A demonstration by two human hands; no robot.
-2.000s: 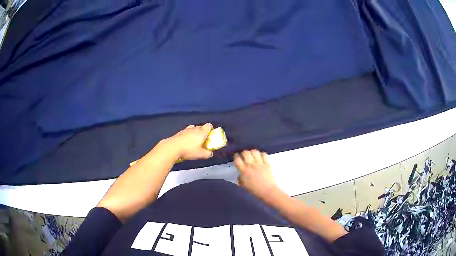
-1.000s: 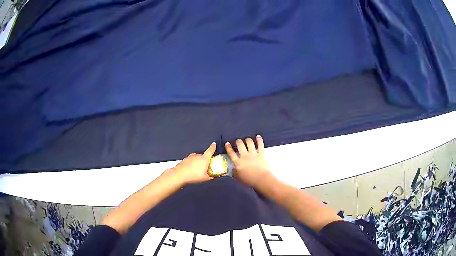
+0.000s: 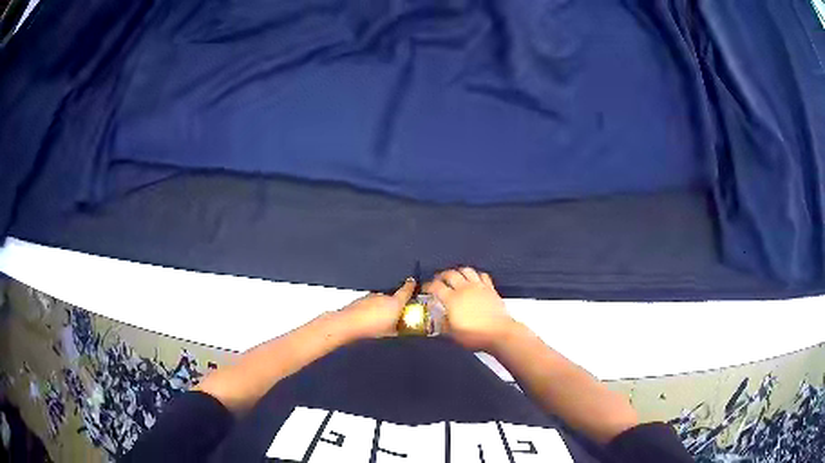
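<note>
My left hand [image 3: 373, 316] is at the near table edge, closed round a yellow bar [image 3: 413, 317] whose end faces the right hand. My left thumb touches the dark fabric lay [image 3: 298, 222] at its edge. My right hand [image 3: 474, 309] is just right of the bar, its bent fingers on the same edge; whether they pinch the cloth is hidden. A small greyish piece shows between the bar and my right hand. The navy top ply [image 3: 434, 136] lies wrinkled and set back from the lay's edge.
The white table border [image 3: 633, 335] runs along the near side. Hanging or bunched navy folds [image 3: 760, 145] lie at the right. Dark and white fabric scraps [image 3: 118, 380] are heaped on the tiled floor at left and right.
The left hand and yellow bar moved off the cloth to the table edge, beside the right hand. The right fingers are now less spread. The view has turned and the top ply's wrinkles have shifted.
</note>
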